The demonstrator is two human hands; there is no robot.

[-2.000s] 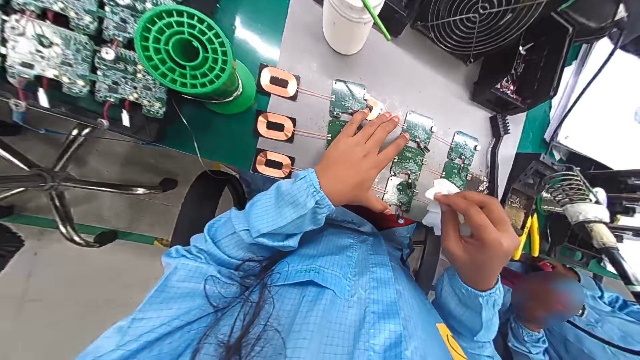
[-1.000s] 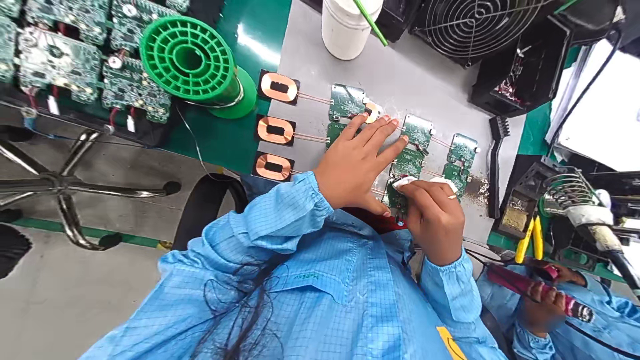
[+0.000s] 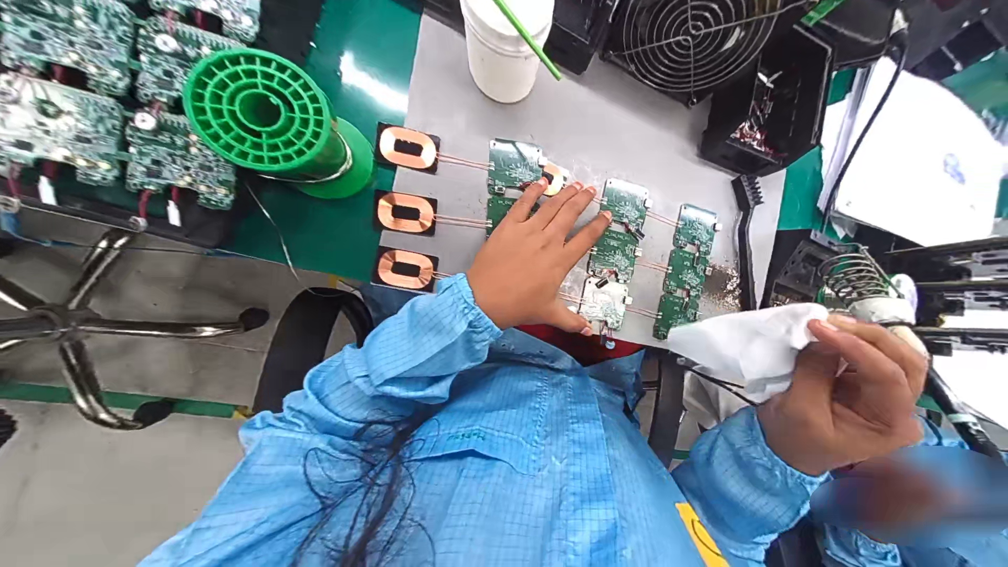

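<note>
My left hand (image 3: 535, 264) lies flat, fingers spread, over several green circuit boards, and hides part of them. To its left, copper wire coils (image 3: 405, 213) on black backings join the boards by thin wires. A green circuit board (image 3: 516, 164) shows above the fingertips. Right of the hand stand a column of boards (image 3: 624, 203) and a pale board (image 3: 605, 303) near the thumb. Farther right is another column of joined boards (image 3: 697, 227). My right hand (image 3: 854, 386) pinches a crumpled white cloth or tissue (image 3: 744, 342) off the table's near edge, right of the boards.
A green spool of wire (image 3: 260, 110) stands at left, beside stacked circuit boards (image 3: 63, 118). At the back are a white tub (image 3: 508, 55), a fan with a wire guard (image 3: 693, 31) and a black bin (image 3: 764, 110). A black brush (image 3: 744, 236) and a soldering iron's coiled holder (image 3: 858, 283) are at right.
My right hand has lifted away from the lower boards and moved right with the white cloth or tissue. My left hand stays over the boards.
</note>
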